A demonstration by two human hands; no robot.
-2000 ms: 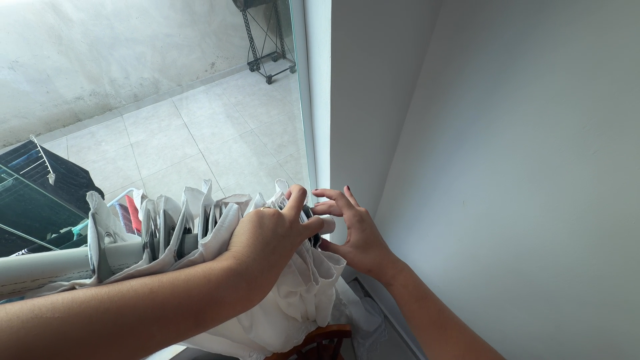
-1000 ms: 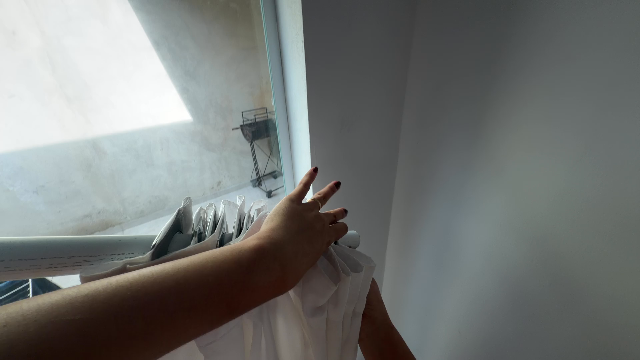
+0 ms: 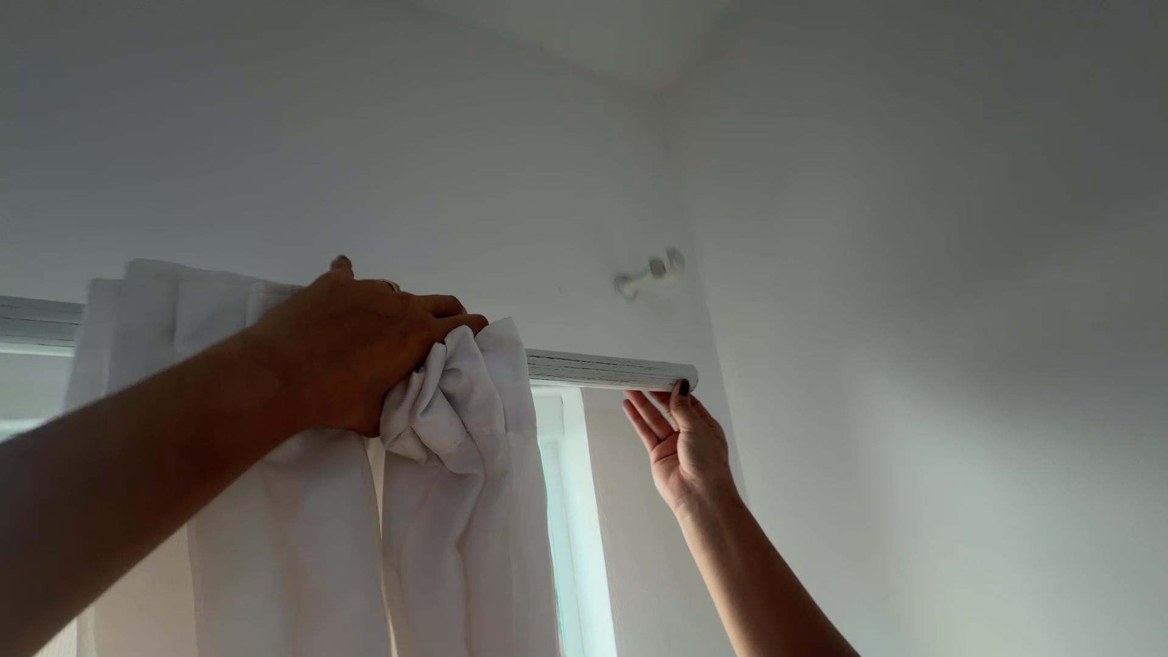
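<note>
A white fabric curtain [image 3: 474,474] hangs bunched on a white curtain rod [image 3: 611,370]. My left hand [image 3: 365,347] grips the gathered top of the curtain, over the rod, which the cloth hides there. At the rod's bare right end, my right hand [image 3: 689,447] holds it from below, with the thumb against the tip and the other fingers behind. A pale curtain rod bracket [image 3: 650,272], slightly blurred, sticks out of the wall above and a little left of that end.
Behind the curtain is a bright window with a white frame [image 3: 573,511]. A plain wall [image 3: 912,365] meets the window wall in a corner close to the rod's right end, with the ceiling [image 3: 630,36] above.
The view has tilted strongly upward. Both hands and the rod have been raised to near the bracket. My right hand, mostly hidden behind the curtain one second ago, now shows at the rod's end.
</note>
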